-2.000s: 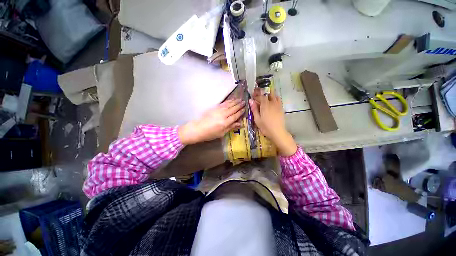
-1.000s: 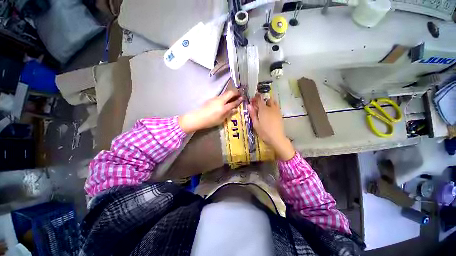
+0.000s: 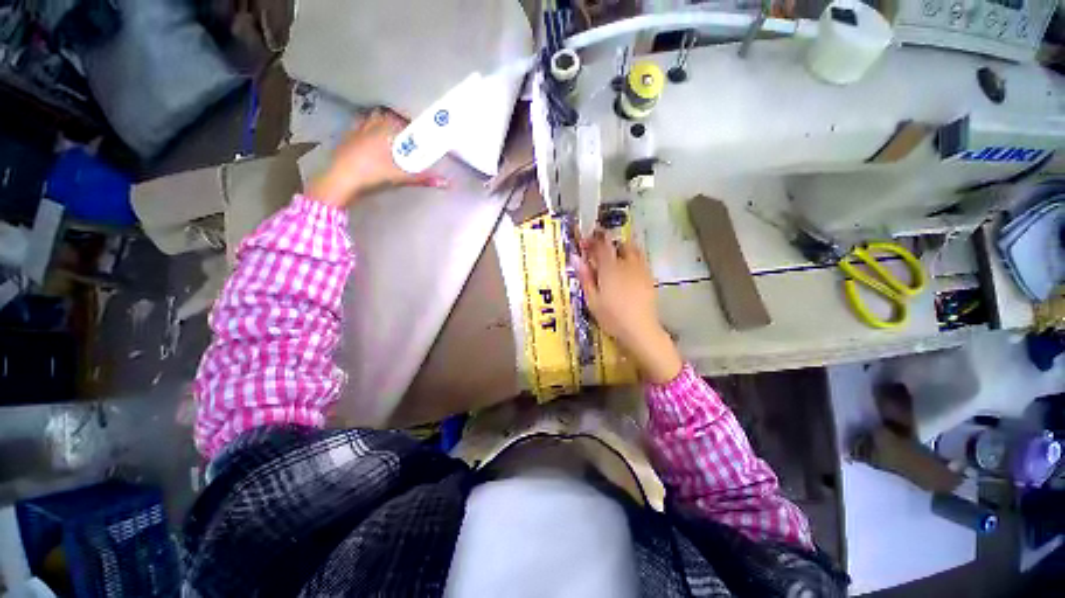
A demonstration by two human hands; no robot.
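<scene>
My left hand (image 3: 376,158) is at the upper left, beside the white lamp head, on the pale reverse (image 3: 409,251) of the large panel. Its fingers are spread; whether they pinch the panel is not clear. The brown face of the panel (image 3: 467,333) shows beside the yellow tape (image 3: 544,310) marked PIT. My right hand (image 3: 619,286) lies by the needle area of the sewing machine (image 3: 724,105), fingertips at the presser foot. Its fingers hide the needle and whatever lies under them.
A loose brown strip (image 3: 730,263) and yellow-handled scissors (image 3: 882,284) lie right on the bed. The lamp head (image 3: 438,126) hangs over the panel. Thread spools (image 3: 642,88) stand on the machine head. A blue crate (image 3: 99,537) is at lower left.
My left hand has moved from the needle area up and left to the panel beside the lamp. The panel's pale side has shifted, baring more brown. My right hand has stayed by the needle.
</scene>
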